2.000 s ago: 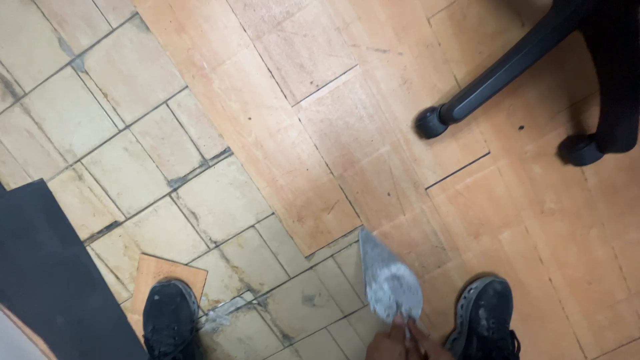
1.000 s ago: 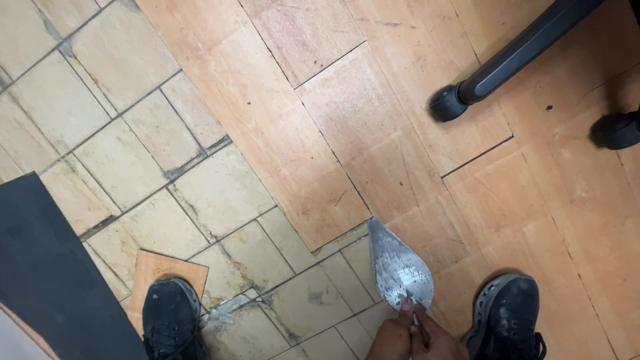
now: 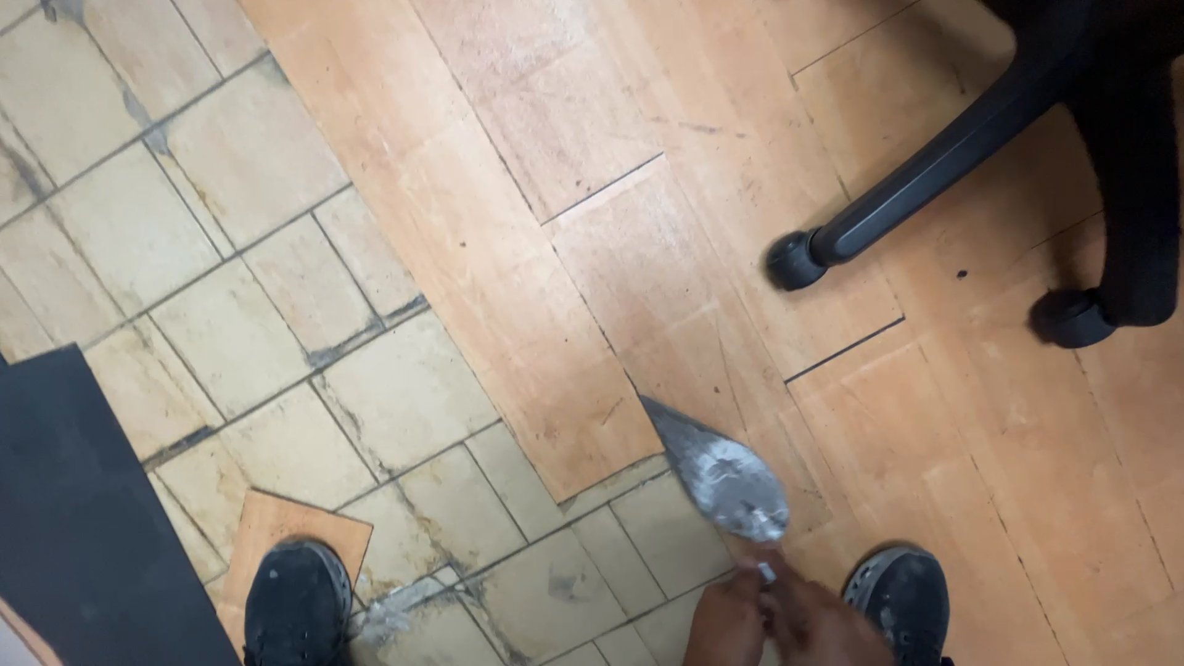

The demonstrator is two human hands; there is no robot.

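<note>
Both hands meet at the bottom of the head view on the handle of a pointed metal trowel (image 3: 726, 476). My left hand (image 3: 726, 620) closes on it from the left and my right hand (image 3: 814, 615) from the right. Pale residue marks the blade. The trowel's tip touches the seam at the end corner of a wood-look floor plank (image 3: 481, 277), beside the neighbouring planks (image 3: 647, 240). Bare beige tiles (image 3: 416, 398) with dark joints lie to the left. Fingers and blade hide part of the handle.
My shoes stand either side, the left shoe (image 3: 298, 601) on a loose plank piece (image 3: 254, 527), the right shoe (image 3: 902, 597) on planks. A black chair base with casters (image 3: 795, 261) is at upper right. A dark panel (image 3: 83, 499) lies at left.
The trowel's tip stays near the plank's end corner throughout. More of both hands shows than two seconds ago. The view has shifted slightly.
</note>
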